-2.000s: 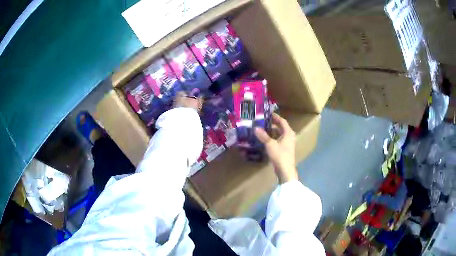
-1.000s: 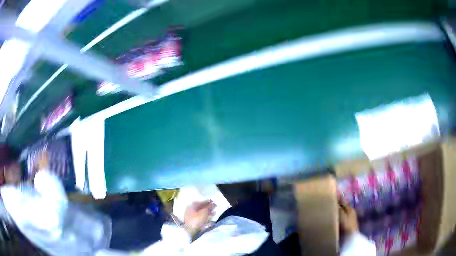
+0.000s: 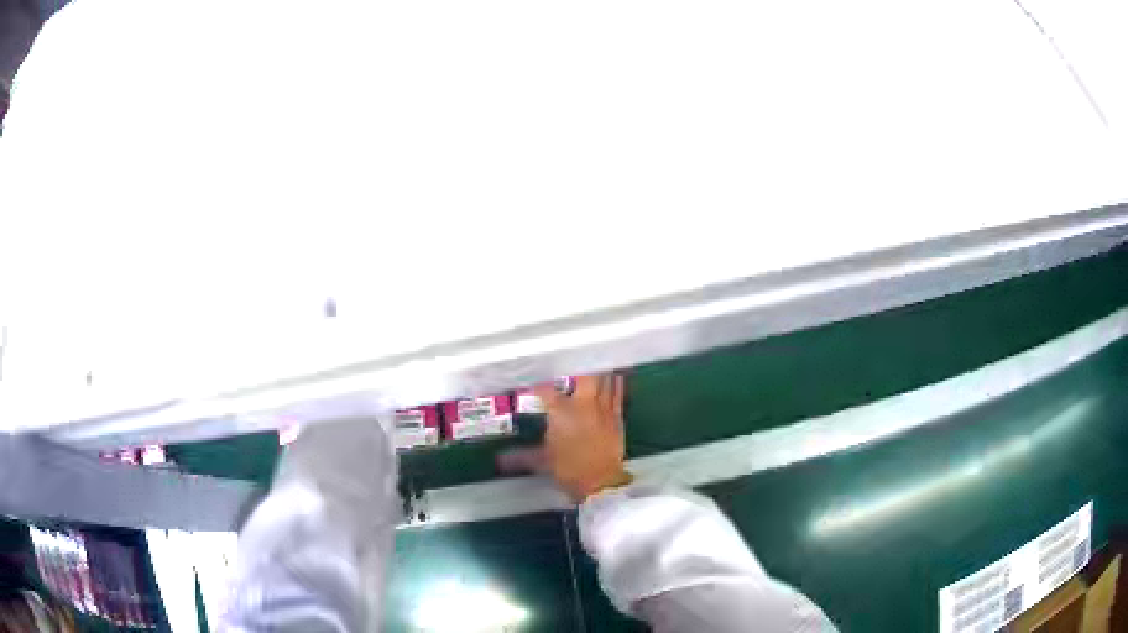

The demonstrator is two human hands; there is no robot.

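Observation:
A row of pink retail boxes with white labels lies on the dark green conveyor belt, partly hidden under the overhead shelf edge. My right hand is at the right end of the row, fingers pointing up and touching the end box. My left hand is hidden; only its white sleeve shows, reaching to the shelf edge at the left end of the row.
The bright white overhead shelf fills the upper view. A pale side rail separates belt and green bench top. A label sheet and brown carton edge are at lower right. More boxes stand at lower left.
The view has swung from the open carton to the belt. My right hand has left the carton and is now at the boxes; my left arm reaches up under the shelf edge.

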